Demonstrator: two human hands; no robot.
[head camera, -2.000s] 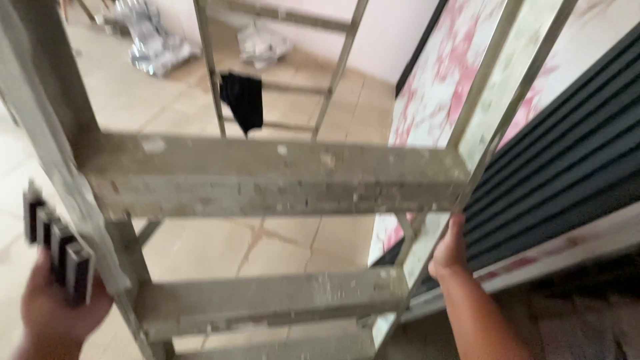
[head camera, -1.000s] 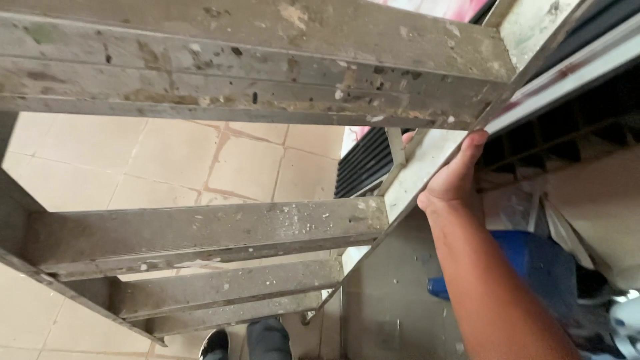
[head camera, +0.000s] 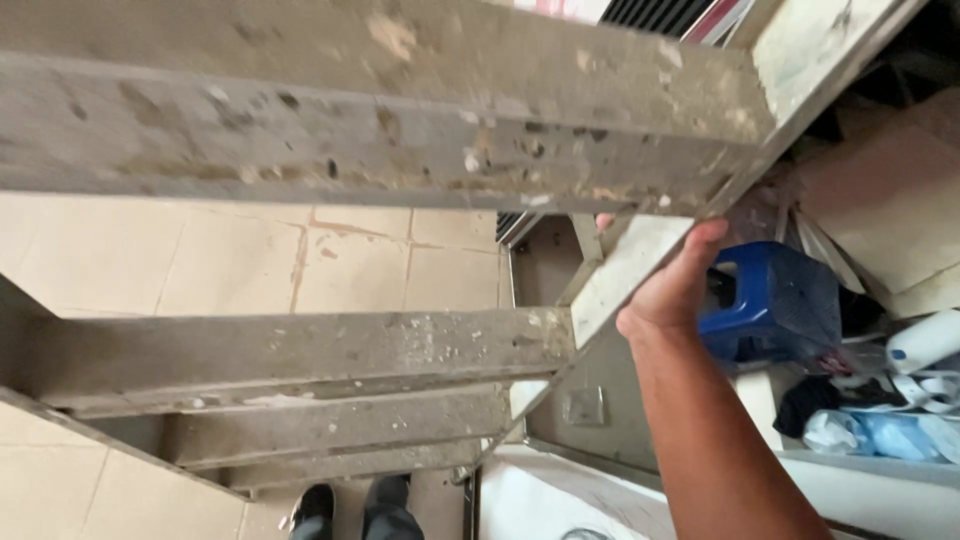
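A paint-spattered metal stepladder (head camera: 420, 341) fills the view, its wide treads running across and stepping down toward the floor. My right hand (head camera: 671, 289) is wrapped around the ladder's right side rail, just under the uppermost visible tread; a fingertip shows on the rail's far side. The forearm reaches in from the bottom right. My left hand is outside the frame. Beneath the lowest treads, two dark shoes (head camera: 315, 510) stand on the floor.
Right of the rail are a blue plastic stool (head camera: 776, 304), a pinkish-brown panel (head camera: 885, 187) and plastic bags (head camera: 892, 435). A white surface (head camera: 562, 495) lies at bottom centre-right. Beige floor tiles (head camera: 360, 262) show between the treads. Black ribbed panelling (head camera: 656, 15) is at the top.
My left hand, seen two seconds ago with dark rectangular pieces in it at the left rail, has left the view. My right hand stays on the right rail. The view has tipped down and right.
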